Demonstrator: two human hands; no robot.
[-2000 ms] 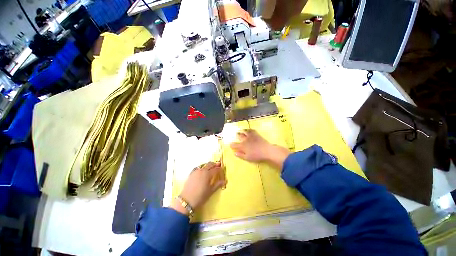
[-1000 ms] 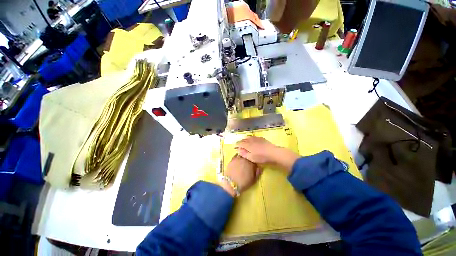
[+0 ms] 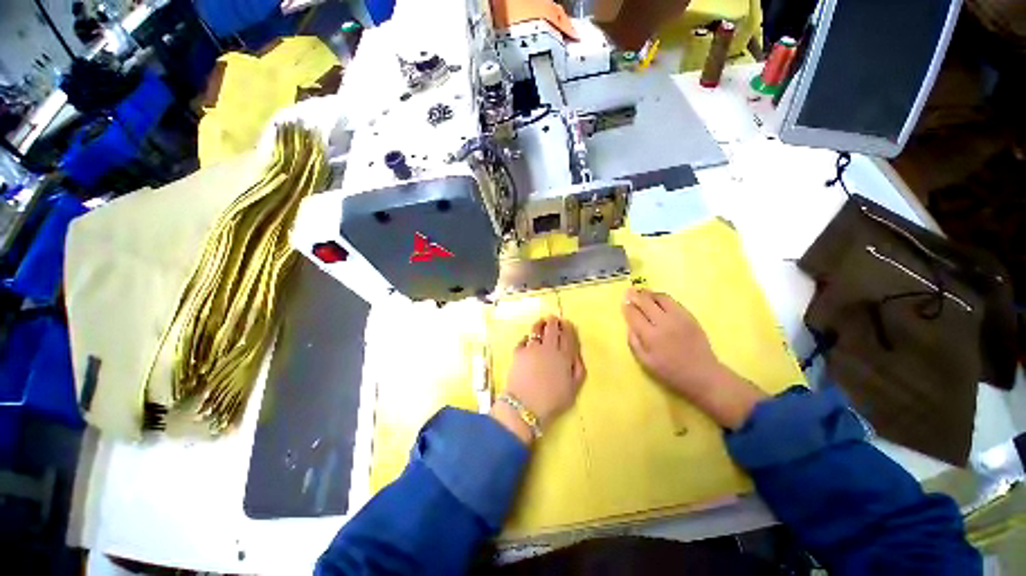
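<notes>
A bright yellow panel lies flat under the front of the white sewing machine head with its dark grey front plate. A flat metal clamp bar lies across the panel's far part. My left hand, with a bracelet at the wrist, rests palm down on the panel, left of centre. My right hand rests palm down on it further right, fingertips near the right end of the clamp bar. Both hands hold nothing. The needle area is hidden behind the front plate.
A folded yellow-khaki stack hangs in wavy edges at left beside a dark table insert. Dark brown pieces with a metal tool and black cord lie at right. A control screen and thread spools stand behind.
My hands, overlapping a second ago, are now apart. My right hand has moved right along the panel, and my left hand lies flat and uncovered. The camera view has shifted slightly.
</notes>
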